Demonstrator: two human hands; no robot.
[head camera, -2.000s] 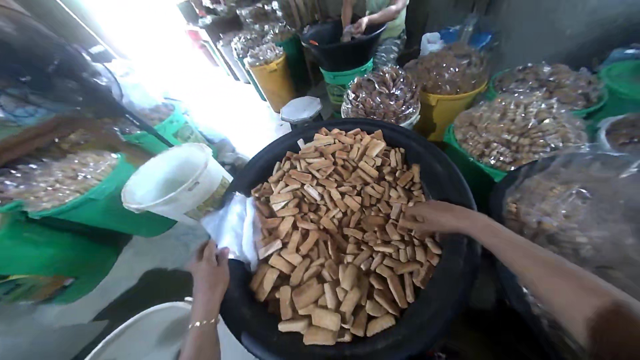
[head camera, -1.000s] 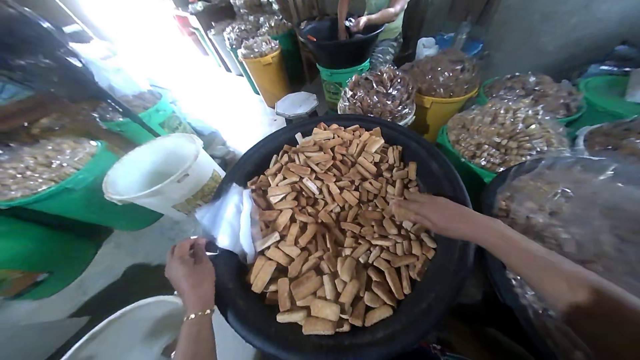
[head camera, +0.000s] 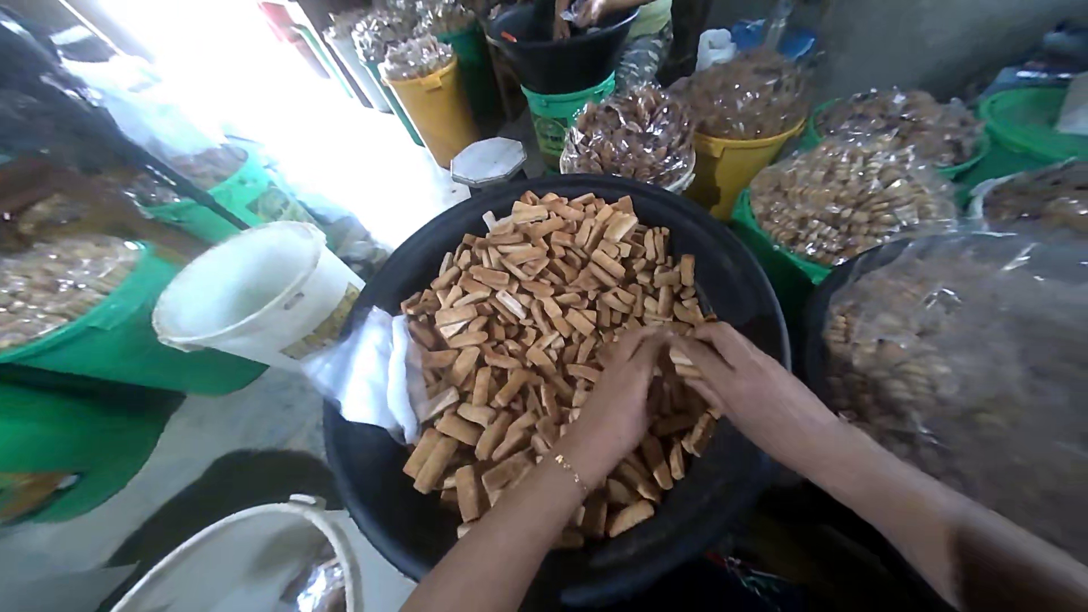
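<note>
A wide black basin (head camera: 365, 476) holds a heap of brown, stick-shaped baked pieces (head camera: 527, 297). Both hands are together over the heap's right side. My left hand (head camera: 625, 382), a thin bracelet at its wrist, reaches in with its fingertips against those of my right hand (head camera: 722, 365). Some pieces show at the right fingers, but the fingers partly hide one another, so what the left hand holds cannot be told. White and clear plastic bags (head camera: 370, 374) lie over the basin's left rim, touching the pieces.
A white bucket (head camera: 246, 289) stands left of the basin, another (head camera: 331, 527) at the lower left. Green tubs (head camera: 127, 340) and a yellow bucket (head camera: 735, 161) with bagged goods surround the basin. A small stool (head camera: 489, 161) stands behind. A person's hands (head camera: 595, 10) work over another black basin (head camera: 561, 59).
My left hand has moved from beside the basin's left rim across to the right side of the heap, where it meets my right hand.
</note>
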